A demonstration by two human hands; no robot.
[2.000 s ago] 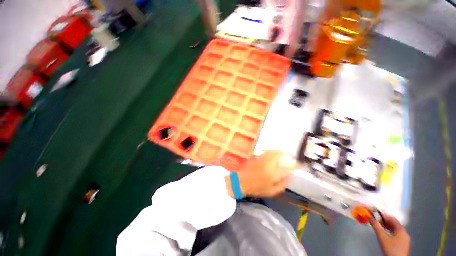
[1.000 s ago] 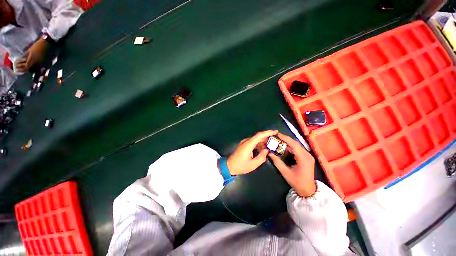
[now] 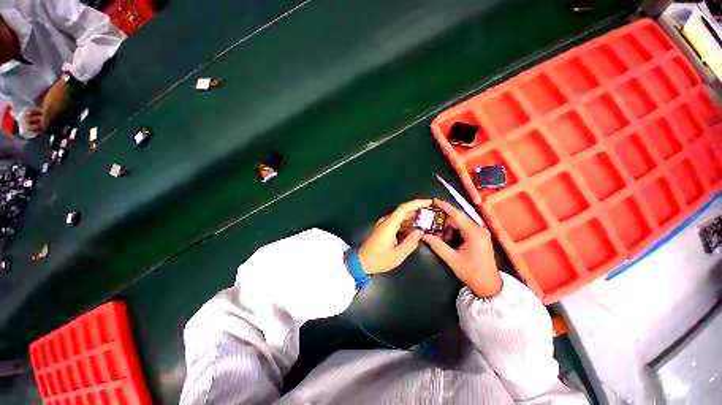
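Note:
My left hand (image 3: pixel 389 241), with a blue strap at the wrist, and my right hand (image 3: pixel 470 255) hold a small square module (image 3: pixel 428 219) between their fingertips. The module shows a white square face with gold and dark parts beside it. My fingers hide its edges. A pale pointed tool (image 3: pixel 459 199) lies on the green surface beside the near orange-red tray (image 3: pixel 522 273). Two black square modules sit in pockets at the tray's left edge, one upper (image 3: pixel 463 134) and one lower (image 3: pixel 491 176).
The green belt (image 3: pixel 332 95) carries several loose modules, one nearby (image 3: pixel 269 168), and a pile (image 3: pixel 14 190) at far left. Another person's hand (image 3: pixel 54 104) is at upper left. A second red tray (image 3: pixel 91 356) is at lower left. A white table (image 3: pixel 625 324) is at right.
Since two seconds ago the view has swung left from the press table, and my hands have come together on the module. Over the last second they have barely moved.

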